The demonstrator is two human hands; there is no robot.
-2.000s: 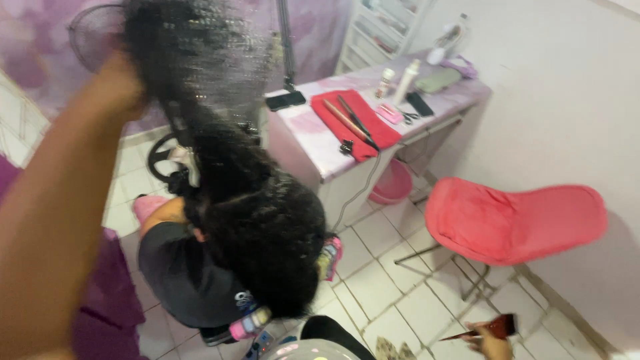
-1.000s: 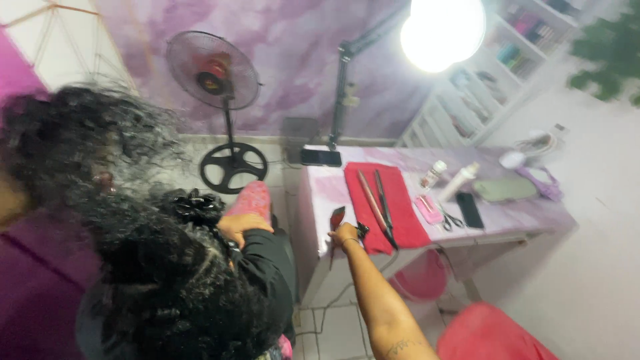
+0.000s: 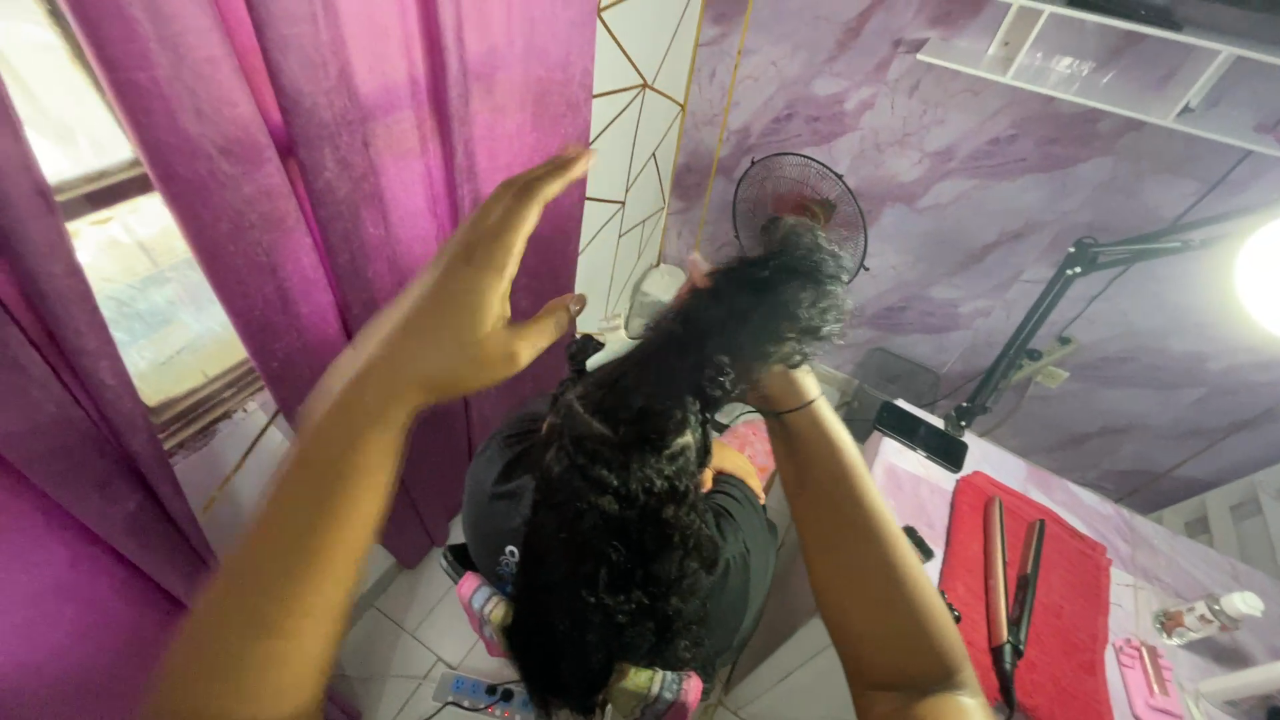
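A seated person's long, curly black hair (image 3: pixel 620 500) fills the middle of the head view. My left hand (image 3: pixel 470 290) is raised to the left of the head, palm toward the hair, thumb and fingers apart, touching nothing. On the right, my right hand (image 3: pixel 785 385) is at a lifted section of the hair (image 3: pixel 740 310); the strands cover most of its fingers, and a thin dark band circles the wrist. The person wears a dark shirt (image 3: pixel 745 540).
A table at the right bears a red towel (image 3: pixel 1070 570) with a flat iron (image 3: pixel 1000 580), a phone (image 3: pixel 920 437), a pink clip (image 3: pixel 1147 675) and a bottle (image 3: pixel 1210 617). Beyond stand a fan (image 3: pixel 800 200) and a lamp arm (image 3: pixel 1030 320). A power strip (image 3: pixel 480 695) lies on the floor; purple curtains (image 3: pixel 380 150) hang left.
My right hand has left the table's edge, where it was with a dark-red object, and is now at the hair. The view has swung left.
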